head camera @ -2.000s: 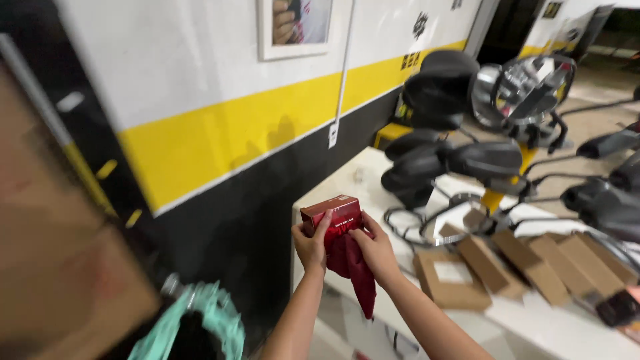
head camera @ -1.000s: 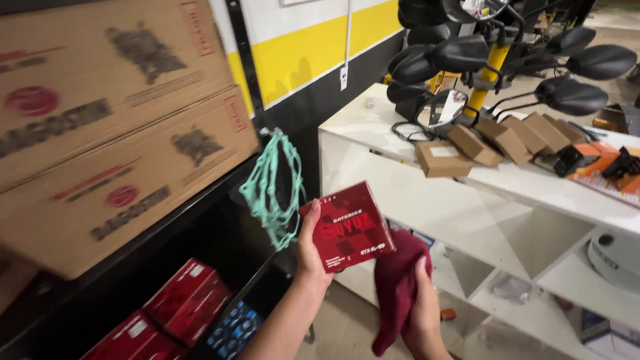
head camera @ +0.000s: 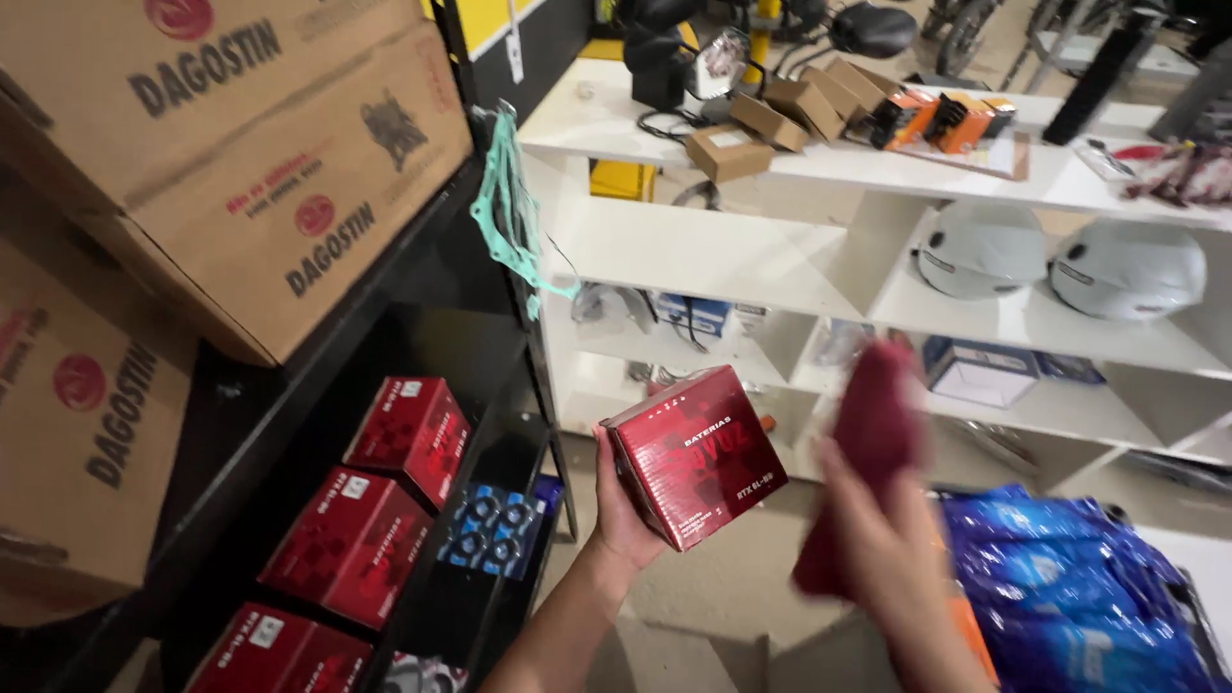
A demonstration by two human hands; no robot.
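Note:
A red cardboard battery box [head camera: 701, 460] is held by my left hand [head camera: 626, 520], which grips its lower left side, with the printed face tilted up toward me. To the right of the box and apart from it, my right hand [head camera: 890, 539] holds a dark red cloth [head camera: 871, 433]; both are blurred. Similar red battery boxes [head camera: 346, 544] stand in a row on the black shelf at the lower left.
Large brown cartons [head camera: 289, 192] fill the upper left shelf. Teal gaskets [head camera: 505, 212] hang at its post. White shelving [head camera: 712, 255] behind holds helmets [head camera: 982, 250], small cardboard boxes [head camera: 730, 152] and mirrors [head camera: 871, 29]. Blue plastic packages [head camera: 1068, 587] lie at the lower right.
The box and cloth were together two seconds ago; now my right hand holds the cloth away from the box, to its right. The view has swung toward the shelves.

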